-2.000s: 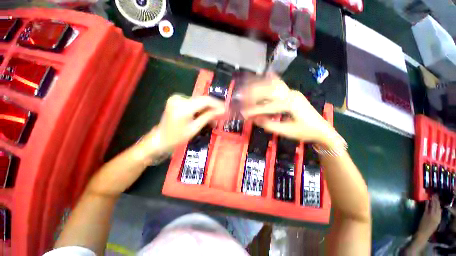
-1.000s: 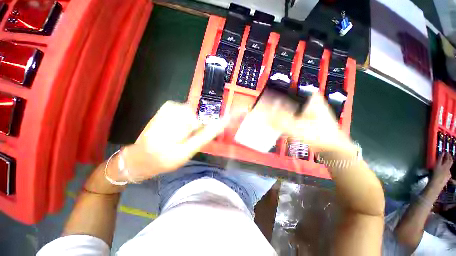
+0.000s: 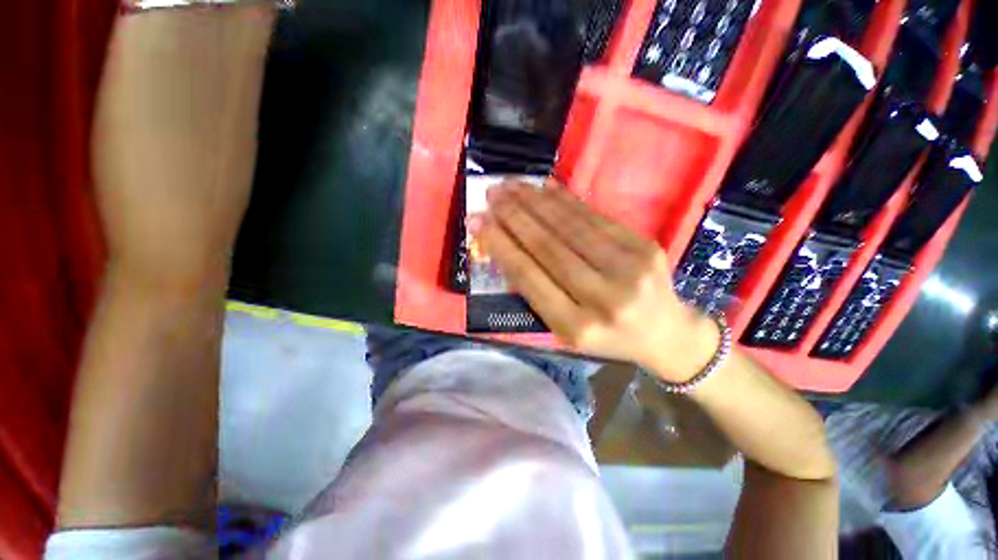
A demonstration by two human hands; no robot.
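My right hand (image 3: 580, 263) lies with its fingers together and flat on a small black block (image 3: 507, 316). The block has a dotted grille end and a white-orange label, partly hidden under the fingertips. It lies over the keypad half of an open black flip phone (image 3: 531, 82) in the front left slot of a red tray (image 3: 420, 219). My left hand is out of the picture; only the left forearm shows, up to the wrist at the top edge. The slot beside that phone holds nothing. Several open flip phones (image 3: 722, 257) lie further right in the tray.
A blurred red mass (image 3: 44, 273) stands behind my left forearm at the left edge. The dark green bench mat (image 3: 328, 186) shows left of the tray. Another person's arm (image 3: 930, 454) is at the lower right. A brown box (image 3: 646, 427) with clear plastic is below the bench edge.
The view has moved closer to the tray. My right hand has moved left onto the front left phone, with the block now under it. My left hand has gone up out of view.
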